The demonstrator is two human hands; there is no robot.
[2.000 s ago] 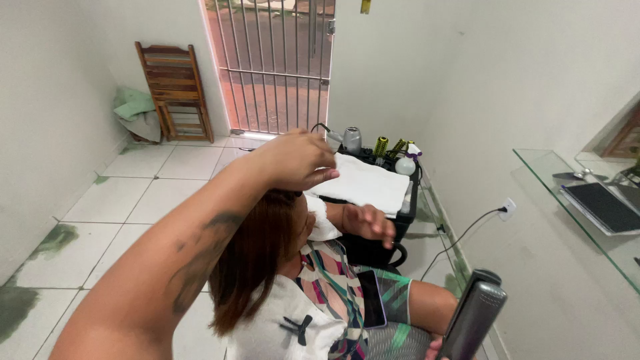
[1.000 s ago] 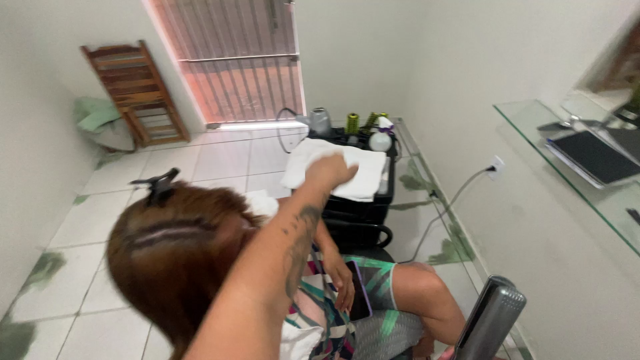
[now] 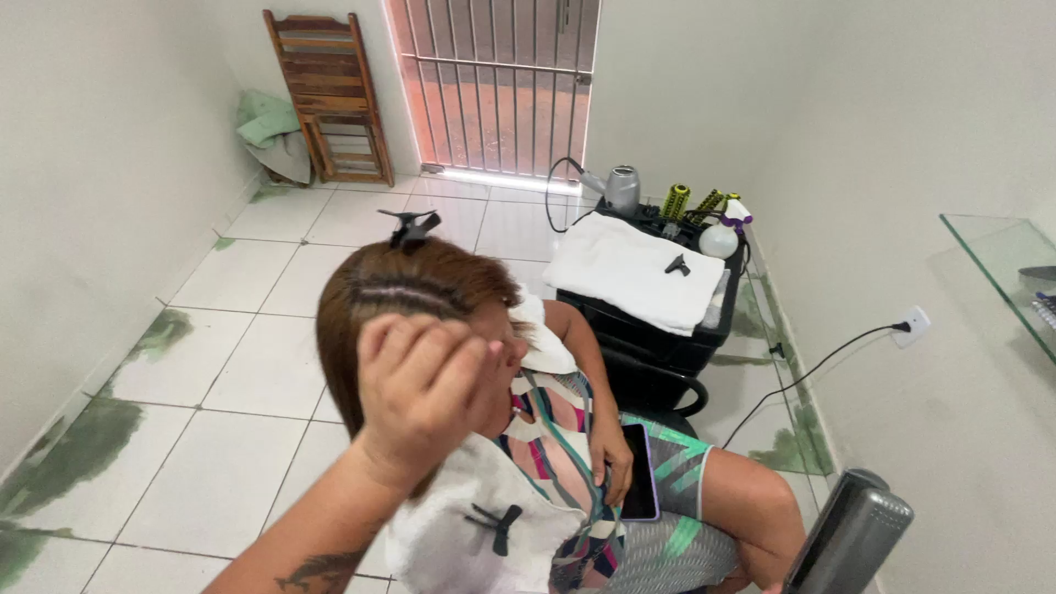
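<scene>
My left hand (image 3: 425, 379), on a tattooed forearm, has its fingers curled in front of the side of a seated person's head. Whether it grips any hair is hidden. The person's straight brown hair (image 3: 334, 330) is parted, and a black hair clip (image 3: 410, 227) stands on top. At the lower right edge, a grey flat iron (image 3: 850, 532) points upward, closed. Only a sliver of my right hand (image 3: 772, 588) shows, at the iron's lower part. Another black clip (image 3: 497, 528) hangs on the white towel (image 3: 445, 553) around the person's shoulders.
A black cart (image 3: 652, 346) bears a folded white towel (image 3: 627, 264) with a clip (image 3: 677, 265), a hair dryer (image 3: 622, 190), green-black brushes (image 3: 676, 200) and a spray bottle (image 3: 719, 239). A glass shelf (image 3: 982, 272) juts out at right. A cord (image 3: 813, 367) runs from the wall socket.
My left hand has come back from over the cart's towel to the person's head. A black clip now lies on that towel, which looked bare two seconds ago.
</scene>
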